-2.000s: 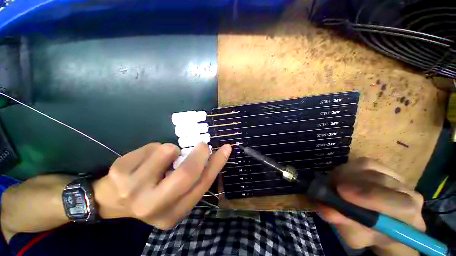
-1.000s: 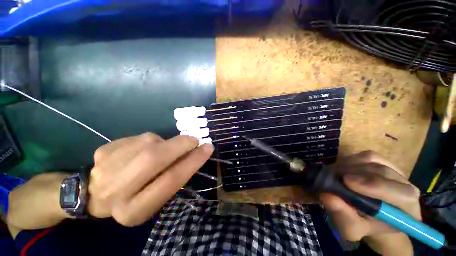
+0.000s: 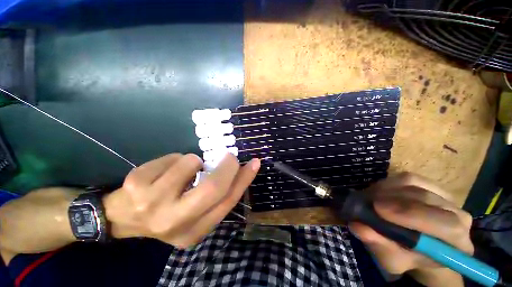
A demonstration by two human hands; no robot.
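The black PCB panel [image 3: 325, 140] lies slightly tilted on the tan work board [image 3: 314, 61]. Several white leaded components [image 3: 213, 130] line up past its left edge, their coppery leads lying over the strips. My left hand [image 3: 185, 196] pinches a white component in the row, its fingertip at the panel's left edge; the fingers partly hide the part. Thin solder wire [image 3: 73, 129] runs from the upper left to my left hand. My right hand [image 3: 415, 224] holds the soldering iron [image 3: 365, 210] by its black grip, the metal tip at the strips just right of my left fingertip.
The round wire grille of a black fan [image 3: 449, 33] is at the upper right. A blue bin edge [image 3: 140, 12] runs along the top. The green mat [image 3: 129, 73] lies left of the board. A checked cloth [image 3: 224, 258] is at the bottom. A dark object [image 3: 17, 67] stands far left.
Since one second ago, my left hand has moved right onto the panel's edge. One more lead now shows fully above my fingers. The iron's tip has shifted slightly left and down.
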